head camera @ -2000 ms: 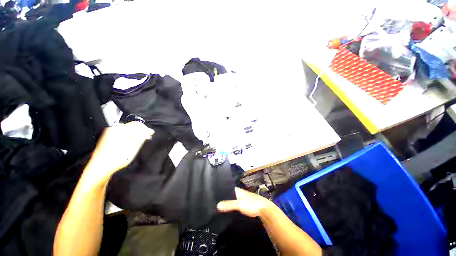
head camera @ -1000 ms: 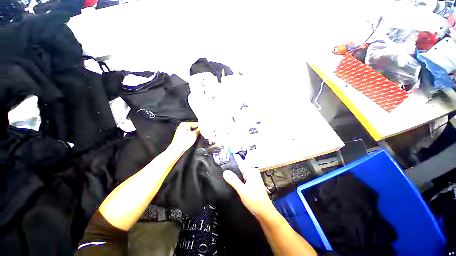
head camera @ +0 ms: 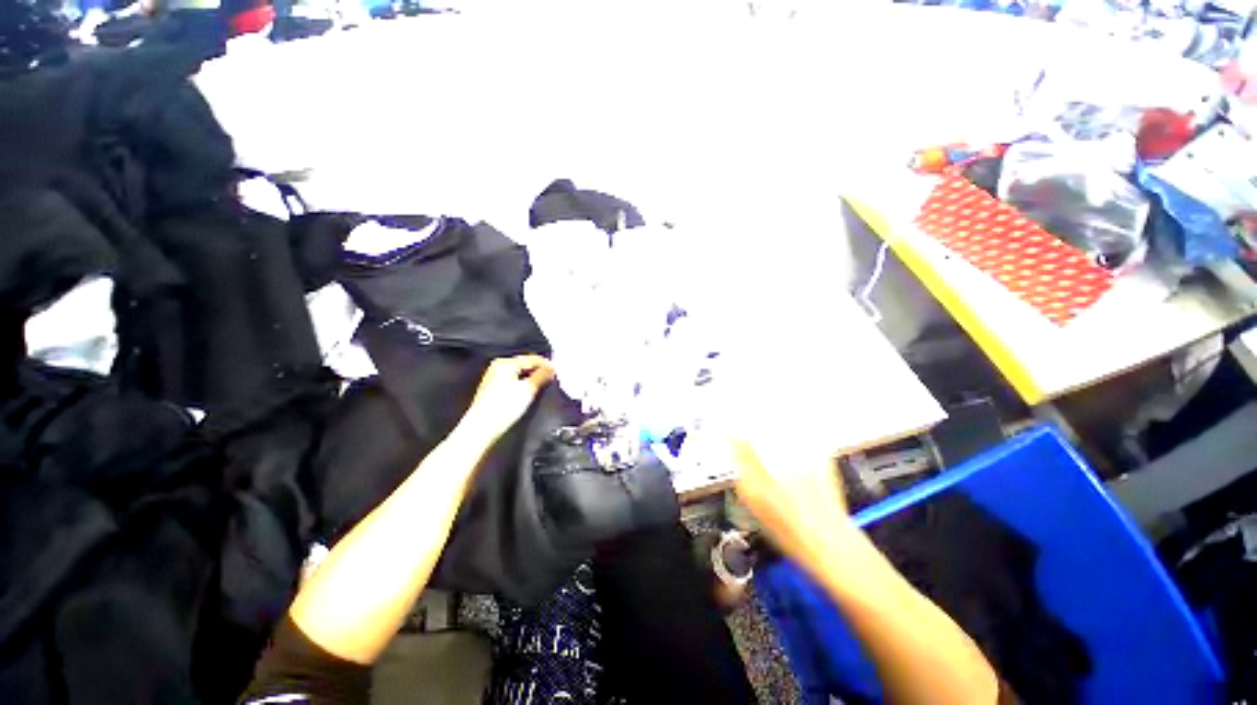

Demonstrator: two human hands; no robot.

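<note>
A black garment (head camera: 455,482) lies over the front of the white sewing table and hangs off its edge. Its edge lies at the small shiny metal needle area (head camera: 616,444). My left hand (head camera: 510,388) pinches the garment just left and behind the needle area. My right hand (head camera: 775,475) is over the table's front edge, right of the needle area and apart from the garment. It is washed out by glare, so its fingers and anything in them cannot be made out. The machine body blends into the white table.
A large black garment heap (head camera: 152,276) fills the left. A blue bin (head camera: 1103,551) with black cloth stands at lower right, close to my right forearm. A yellow-edged side table (head camera: 951,306) holds a red patterned item (head camera: 1013,248) and plastic bags (head camera: 1075,186).
My left hand first moved right across the garment and then stayed near the needle area. My right hand moved up from the cloth, then right, away from the needle area.
</note>
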